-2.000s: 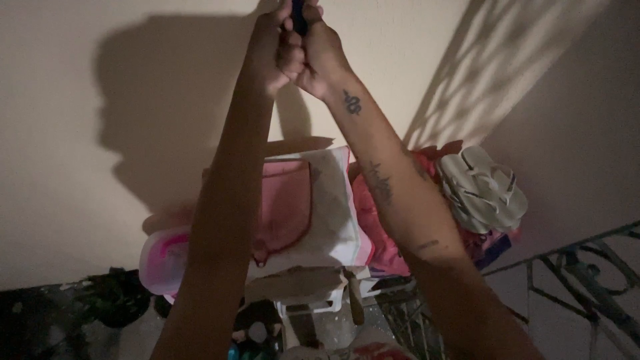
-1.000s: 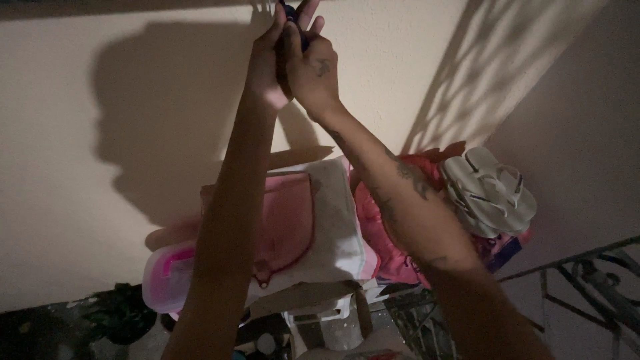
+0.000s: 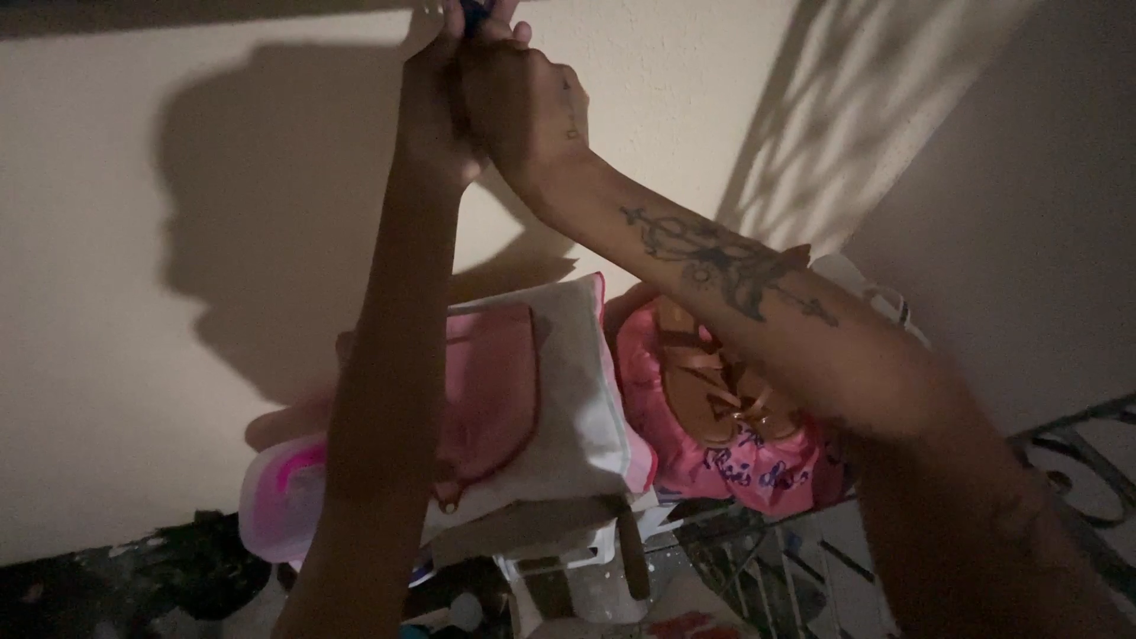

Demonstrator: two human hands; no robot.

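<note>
Both hands are raised together at the top of the view, against a pale wall. My left hand (image 3: 435, 106) is upright, its palm against my right hand, with its fingertips cut off by the frame's top edge. My right hand (image 3: 524, 102) lies across it with bent fingers, some of them hidden. A small dark blue object (image 3: 477, 13) shows between the fingers of the two hands; what it is cannot be told, nor which hand bears it. Below the hands lie a pink pouch (image 3: 493, 390) on a white cloth item (image 3: 577, 399) with pink edging.
Brown sandals (image 3: 701, 399) rest on a pink bag (image 3: 781, 479) at the right, partly under my forearm. White footwear (image 3: 887, 302) lies behind it. A clear and pink plastic container (image 3: 266, 506) stands at the left. Dark metal scrollwork (image 3: 1083, 461) runs along the lower right.
My right hand has turned over and bent across my left one, and the right forearm now slants more. The view has shifted, and the brown sandals show beside that forearm.
</note>
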